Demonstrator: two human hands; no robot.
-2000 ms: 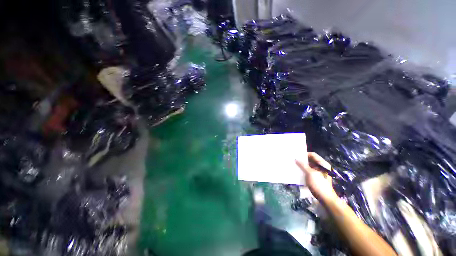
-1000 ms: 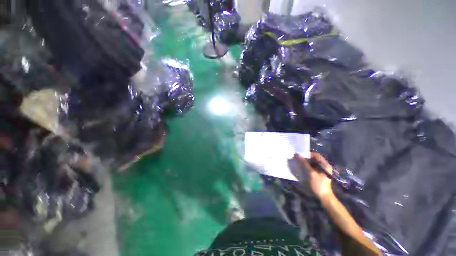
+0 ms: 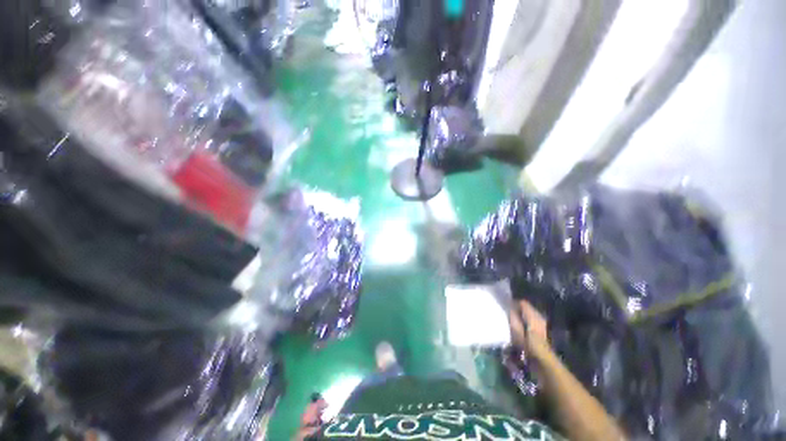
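Note:
My right hand (image 3: 527, 327) holds a white sheet of paper (image 3: 478, 315) by its right edge, low and right of centre. The sheet glares and no print can be read. No pen can be made out in the blur. My left hand (image 3: 313, 415) is small and blurred at the bottom edge, beside my dark green shirt. A dark spot shows at its fingers, but what it is cannot be told. Dark bagged goods under shiny clear film (image 3: 315, 267) lie close on the left, and more (image 3: 664, 250) lie on the right.
A green floor aisle (image 3: 319, 129) runs ahead between the goods. A thin pole on a round base (image 3: 417, 181) stands in it. A red patch (image 3: 212, 193) shows on the left goods. Pale upright panels (image 3: 595, 95) stand at upper right. A bright light spot lies on the floor.
The view has moved forward along the aisle, so the pole base is nearer and the pale panels have come into view. My left hand has appeared at the bottom. My right hand still holds the sheet.

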